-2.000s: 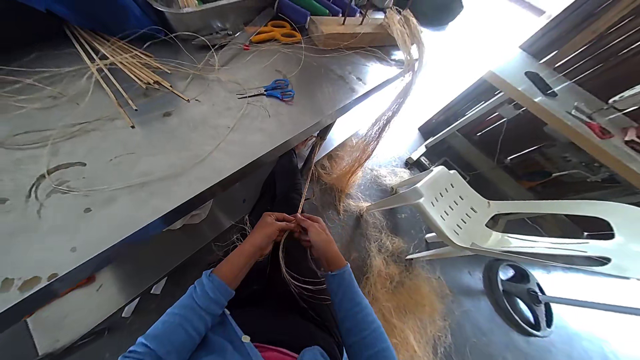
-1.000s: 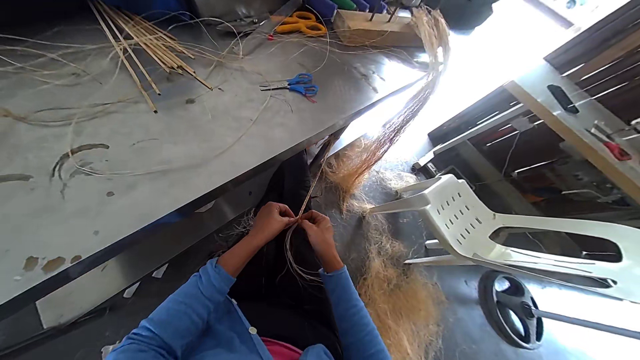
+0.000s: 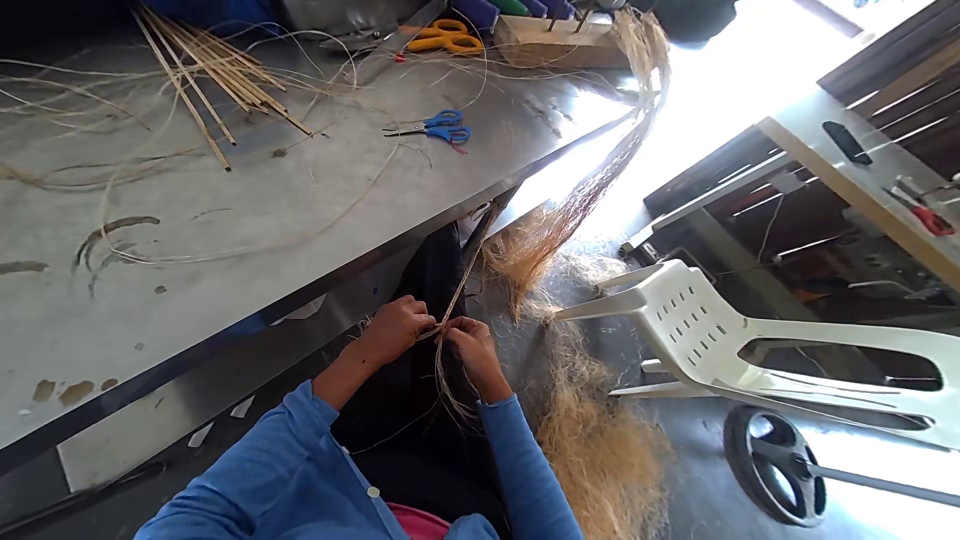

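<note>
My left hand pinches pale plant-fibre strands close to my lap. Beside it, the fingertips of my right hand grip the same bundle, a narrow gap apart from the left ones. Between the hands a thin braided fibre cord runs up toward the table edge, where its far end is hidden. Loose strand ends hang below my fingers over dark trousers. How the strands cross at the fingertips is too small to tell.
The metal table holds blue-handled scissors, orange-handled scissors, thin sticks and a wooden block. Long fibres hang off its end. A white plastic chair and a fibre heap are on the right.
Both hands stay at the cord in front of my lap; they were closer together two seconds ago, and the fingers have shifted slightly on the strands.
</note>
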